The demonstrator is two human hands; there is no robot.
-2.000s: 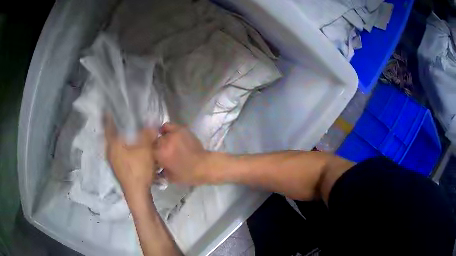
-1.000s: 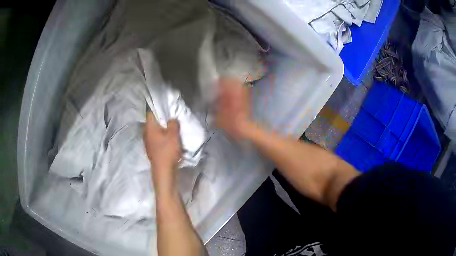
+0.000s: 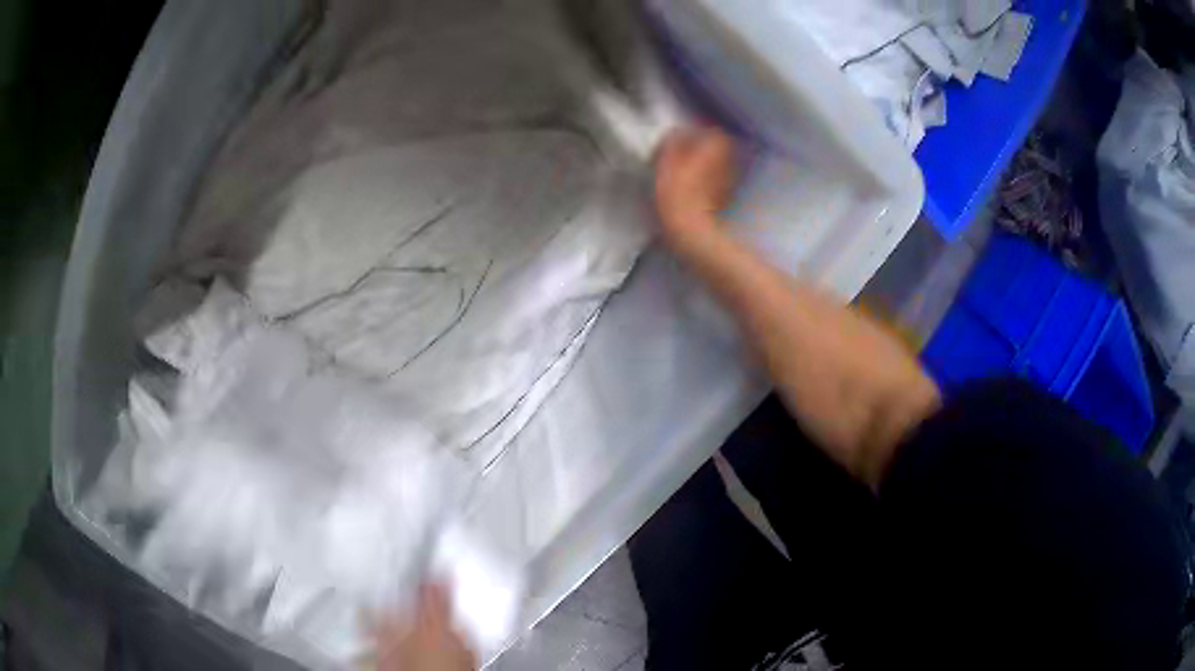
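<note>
Pale cut cloth pieces (image 3: 419,249) lie flat and layered in a large white tub (image 3: 865,223). My left hand (image 3: 426,636) is at the bottom edge of the picture, blurred and partly cut off, holding a bunched white cloth (image 3: 328,472) that spreads over the tub's near left part. My right hand (image 3: 692,177) is at the far right part of the tub, closed on the edge of a pale cloth piece; its fingertips are partly hidden and blurred.
A blue crate (image 3: 976,157) heaped with white pieces (image 3: 917,53) stands beyond the tub's right rim. A second blue crate (image 3: 1048,328) stands at the right. A tangled strip pile (image 3: 1035,197) and a white covered stack (image 3: 1153,184) lie beyond them.
My left hand has moved down toward the near rim with the bunched white cloth. My right hand has moved up and right to the far side of the tub and has taken hold of cloth there.
</note>
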